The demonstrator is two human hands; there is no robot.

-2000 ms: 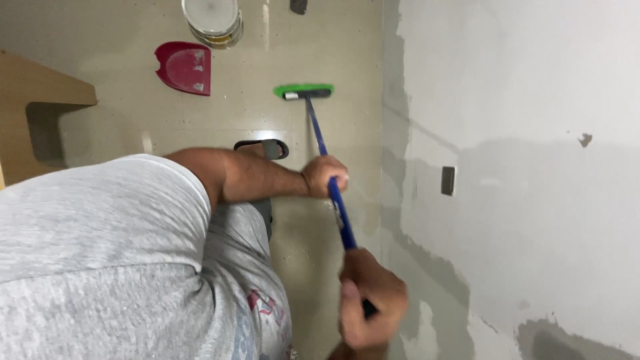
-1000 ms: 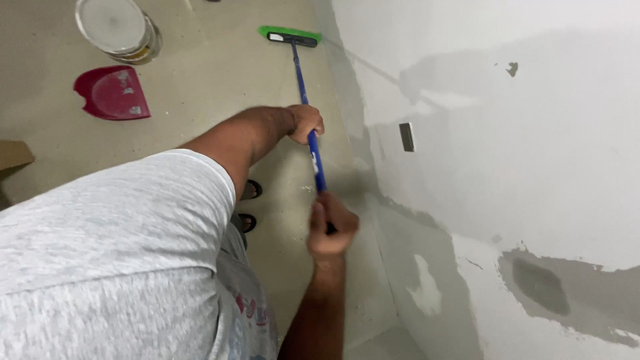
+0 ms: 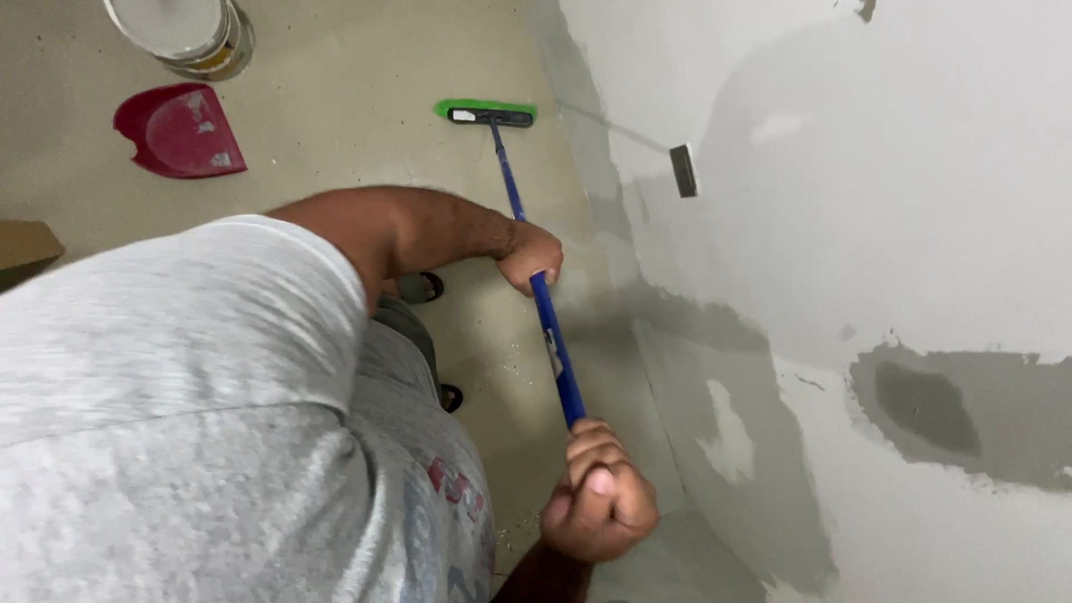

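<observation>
A broom with a blue handle point(image 3: 559, 352) and green bristles point(image 3: 486, 109) reaches from low in the view up to the floor. My left hand point(image 3: 533, 255) is closed around the handle's middle. Lower down, my right hand point(image 3: 600, 494) grips the handle's near end, thumb uppermost, and hides the tip. The dark broom head point(image 3: 502, 115) rests on the floor close to the foot of the wall. To its left lies a red dustpan point(image 3: 188, 134) with pale smears, touched by neither hand.
A lidded bucket point(image 3: 180, 25) stands above the dustpan. The patched wall point(image 3: 837, 234) with a dark recessed box point(image 3: 684, 172) fills the right side. My sandalled feet point(image 3: 421, 287) are on the tiled floor point(image 3: 360, 109), where small debris lies. A brown object's corner point(image 3: 29, 243) shows at left.
The broom head went up past the dustpan, then came back down level with it. My right hand has moved down the view since a second ago. Both hands have kept hold of the handle.
</observation>
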